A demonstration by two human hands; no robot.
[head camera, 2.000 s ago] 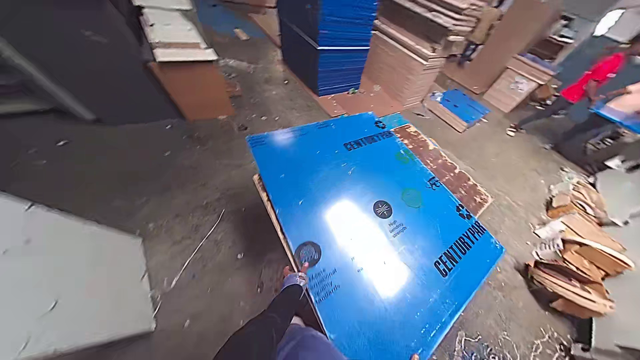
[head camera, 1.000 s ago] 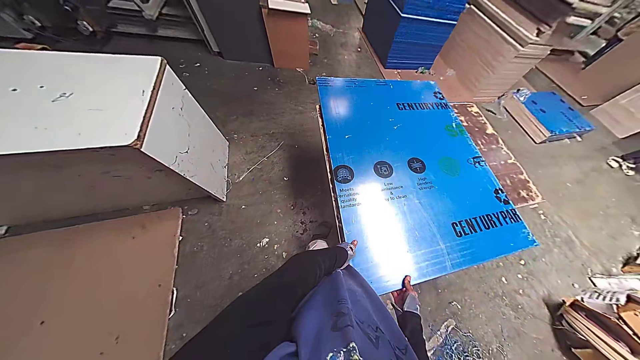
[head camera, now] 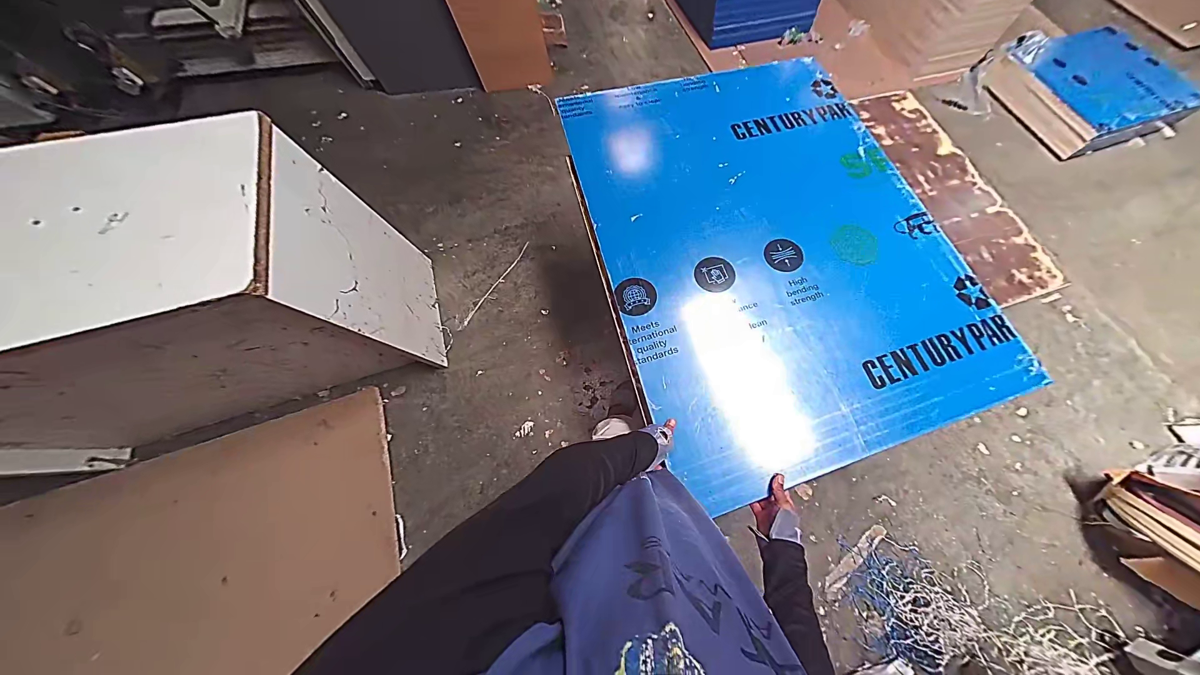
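Observation:
A large blue film-covered board (head camera: 750, 206) with black printing spans the middle of the head view. My left hand (head camera: 664, 441) grips its left edge close to the near corner, thumb on top. On the near edge, to the right of that corner, my right hand (head camera: 773, 506) holds the board with its thumb over the top; its other fingers are mostly hidden beneath. A worn brown board (head camera: 975, 202) shows from under the blue board's far right side.
At left stand a white box-like panel unit (head camera: 347, 244) and a brown board (head camera: 216, 525). Tangled strapping scraps (head camera: 919, 600) lie at lower right. Blue-topped boards (head camera: 1116, 80) are stacked at upper right, with a blue stack (head camera: 759, 19) at the top.
My right hand, barely visible at the bottom two seconds ago, now shows on the board's near edge. The left hand stays at the left edge. The view has swung left.

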